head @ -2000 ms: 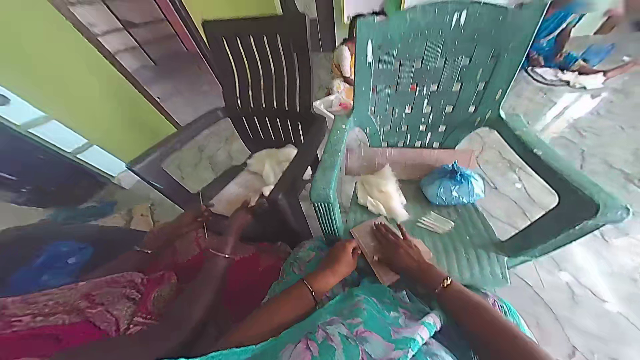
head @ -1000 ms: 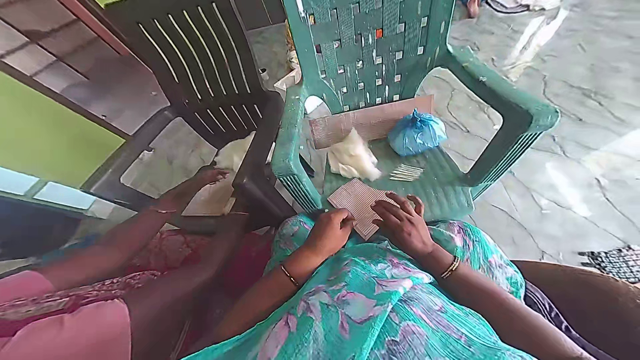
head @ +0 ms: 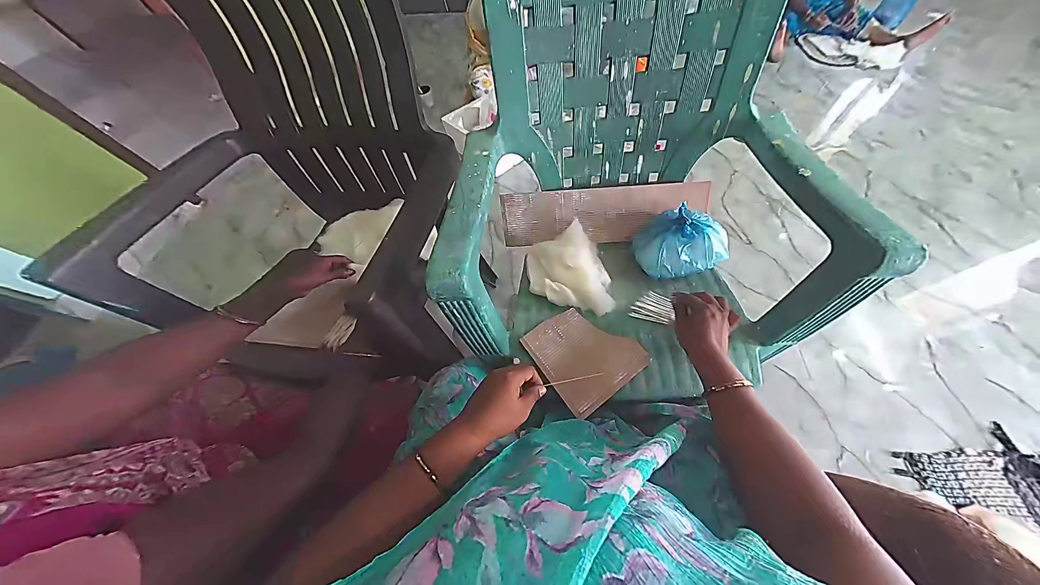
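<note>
My left hand pinches a thin stick, whose far end lies over a ridged brown cardboard piece at the front of the green chair's seat. My right hand is at a bundle of thin white sticks on the seat; its fingertips are partly hidden, so whether it grips any cannot be told. Behind the cardboard lies a tuft of white cotton. A knotted blue plastic bag sits to its right, in front of a long cardboard strip.
The green plastic chair faces me, its armrests on both sides of the seat. At left, another person's hand is over a dark chair holding cotton and sticks. Another person sits on the floor far off.
My right hand has left the cardboard and moved to the white sticks. The cardboard, between both hands before, now lies on the seat. A thin stick now shows in my left hand.
</note>
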